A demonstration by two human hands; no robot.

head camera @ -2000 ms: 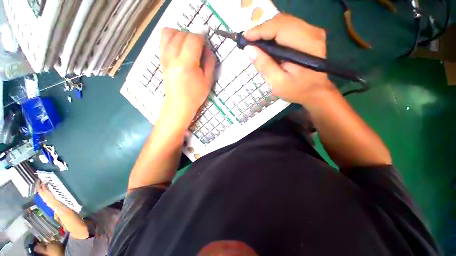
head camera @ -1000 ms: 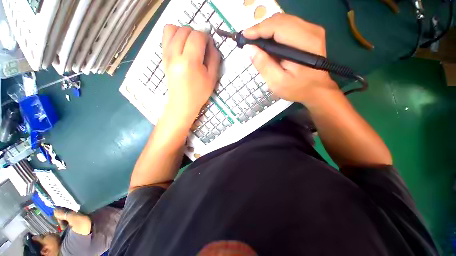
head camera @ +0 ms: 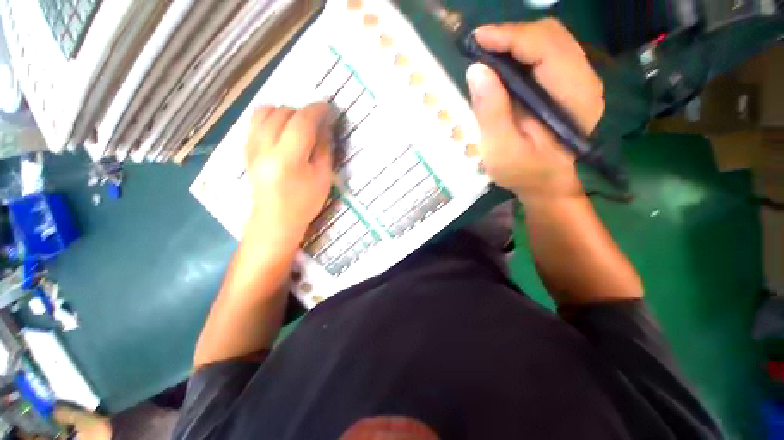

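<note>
The white pallet (head camera: 468, 191) lies tilted before me, with rows of tan holes along its edges. Blocks of small grey boards (head camera: 404, 193) with green strips sit in it. My left hand (head camera: 290, 159) rests on the pallet's left part with fingers curled and blurred; whether it holds solder wire is hidden. My right hand (head camera: 526, 155) grips the black soldering iron (head camera: 554, 116) past the pallet's right edge. The iron points up and left, its blurred tip off the boards near the top edge of the picture.
Stacked pallets (head camera: 129, 77) stand at upper left beside a brown board (head camera: 245, 82). A blue bin (head camera: 43, 225) and small loose pieces are at far left. A black box (head camera: 640, 21) with a red light is at upper right. Part of another person's arm (head camera: 84, 421) shows at lower left.
My right hand has lifted the iron off the boards, up and to the right. My left hand sits lower left in the picture. The view has shifted, showing more holes and the black box.
</note>
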